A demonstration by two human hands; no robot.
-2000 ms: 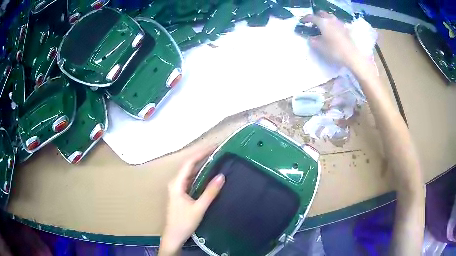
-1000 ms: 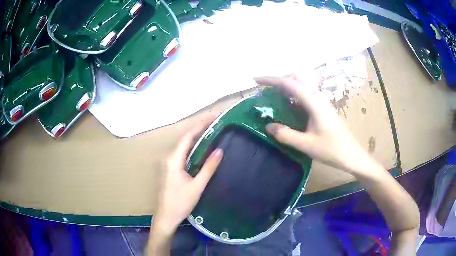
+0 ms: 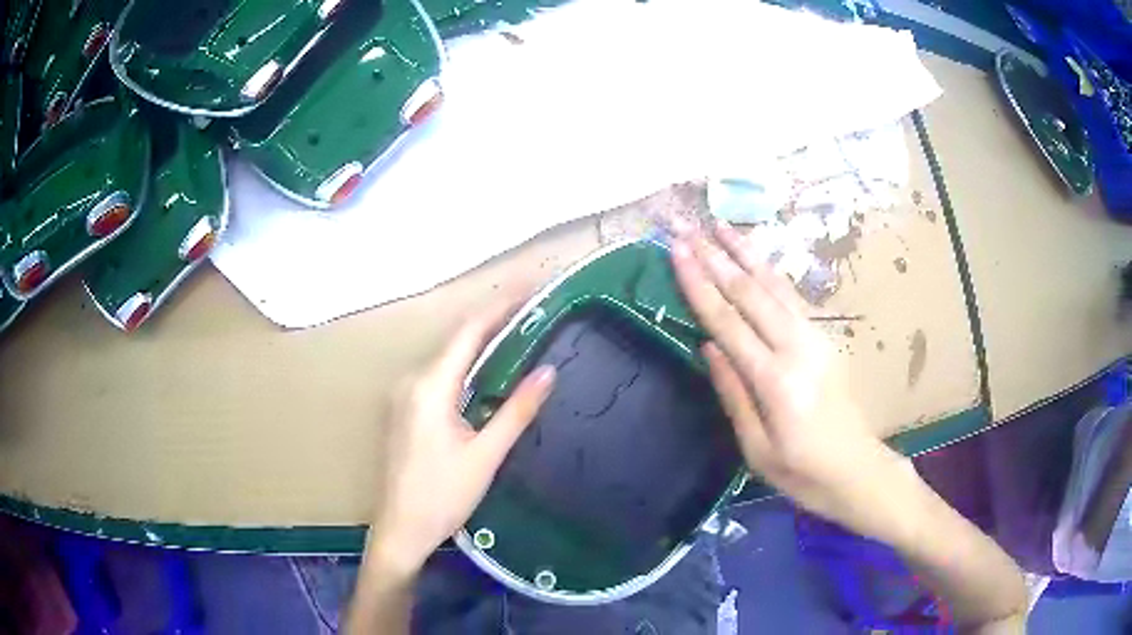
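Observation:
A green car body shell with a silver rim and a dark recess lies at the bench's front edge. My left hand grips its left side, thumb over the recess and fingers outside the rim. My right hand lies with extended fingers on the shell's upper right end and hides much of the green deck there. Whether a separate panel is under the fingers cannot be told. A small pale glue dish stands just beyond my right fingertips, beside crumpled whitish tissue.
Green bodies with red and white lights are piled at the left. A white sheet covers the far middle of the tan bench. Another green body lies at the far right, near a blue bin.
My right hand came from the far sheet to the shell, then slid right with its fingers straightened. The dish shows again. The left hand keeps its hold, and the view has shifted.

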